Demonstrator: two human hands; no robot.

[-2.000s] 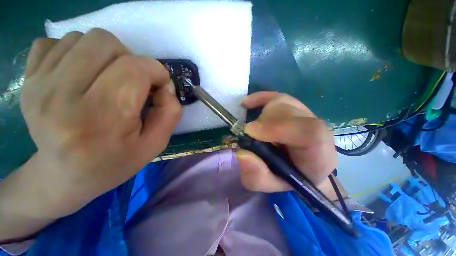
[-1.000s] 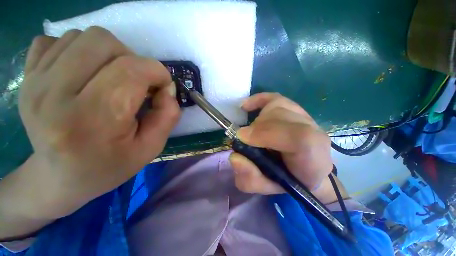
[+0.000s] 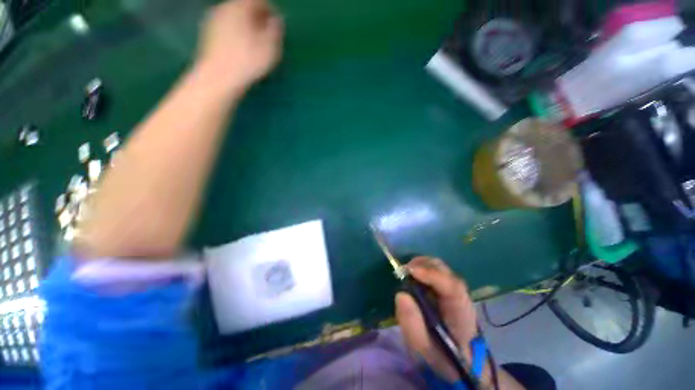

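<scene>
My right hand [image 3: 442, 308] holds the black handle of the soldering iron [image 3: 430, 316]. The iron's metal barrel points up and left over the green bench, right of the foam pad. My left hand [image 3: 240, 38] is stretched far forward over the bench at the top edge. It is blurred with fingers curled, and whether it holds something cannot be told. The white foam pad [image 3: 309, 293] lies near the front edge with a blurred grey square mark [image 3: 274, 278] on it. The black watch case does not show on the pad.
Small white pieces [image 3: 76, 187] lie loose on the left, beside a tray of rows [image 3: 17, 251]. Dark small units [image 3: 93, 103] lie further back. A brown-yellow round pot [image 3: 499, 171], a black fan-like device [image 3: 499, 49] and a green-rimmed basket [image 3: 610, 251] stand on the right.
My left hand has moved from the pad to far forward. The iron has moved off the black case to the right of the pad. The case is gone from the pad, and the view has shifted.
</scene>
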